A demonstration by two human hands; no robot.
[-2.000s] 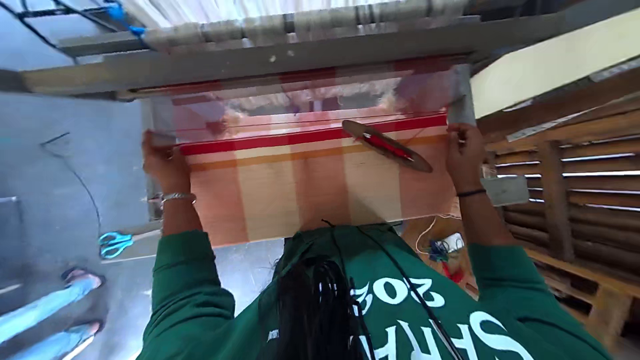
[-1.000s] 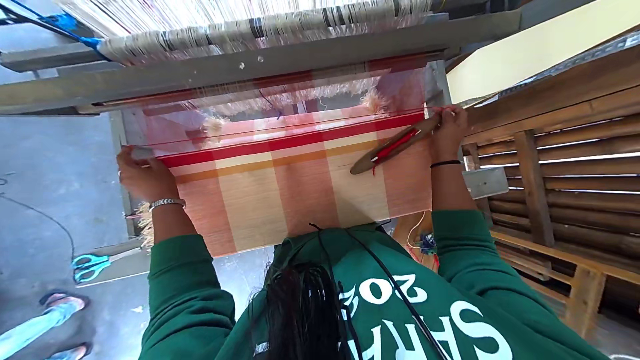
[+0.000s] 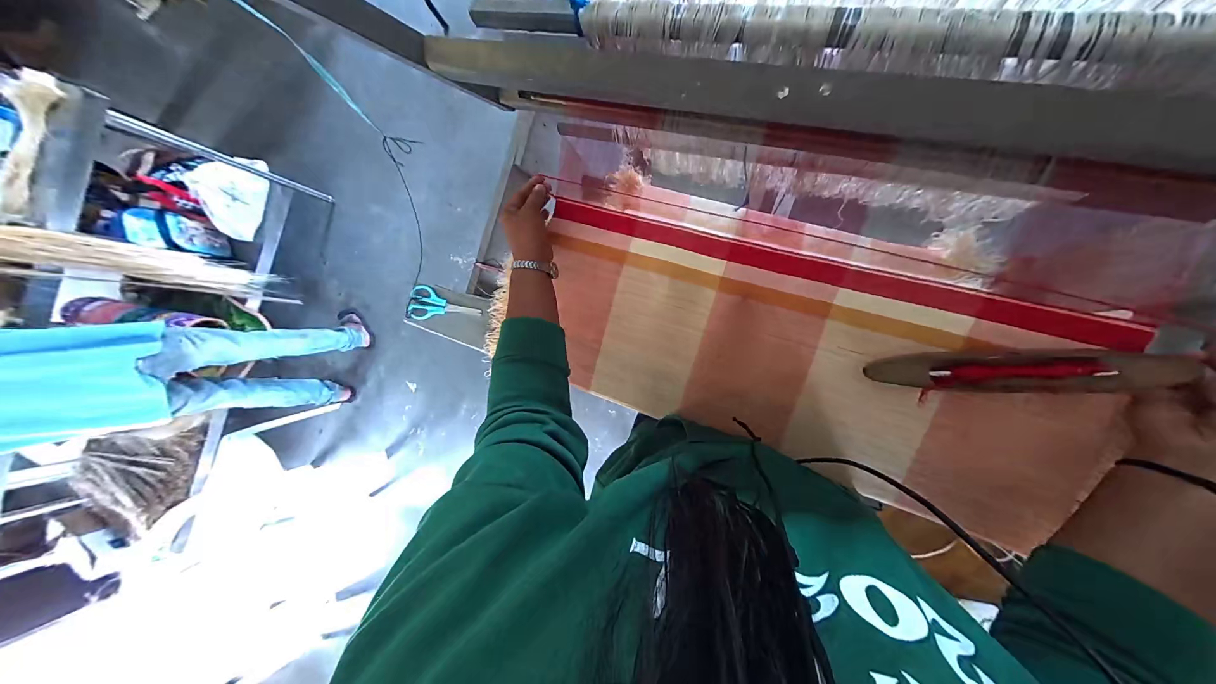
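A striped cloth (image 3: 750, 332) in peach, cream and orange with a red band is stretched across a wooden loom. My left hand (image 3: 529, 218), wearing a metal bracelet, pinches at the cloth's left edge, where a thin red thread (image 3: 665, 199) starts and runs across the open warp. At the right edge of the view my right hand (image 3: 1173, 413) is on the end of a wooden boat shuttle (image 3: 1035, 371) wound with red yarn, which lies over the cloth. That hand is partly cut off by the frame.
The loom's wooden beam (image 3: 760, 85) crosses above the cloth, below the warp threads (image 3: 855, 33). Blue-handled scissors (image 3: 427, 303) lie on a ledge at the left. A person (image 3: 256, 356) in jeans stands at far left, by a metal rack (image 3: 271, 237) holding bags and fibres.
The view has swung strongly left. My right hand was at the cloth's right edge by the shuttle's end; it now has its fingers around that end, and the shuttle lies more level.
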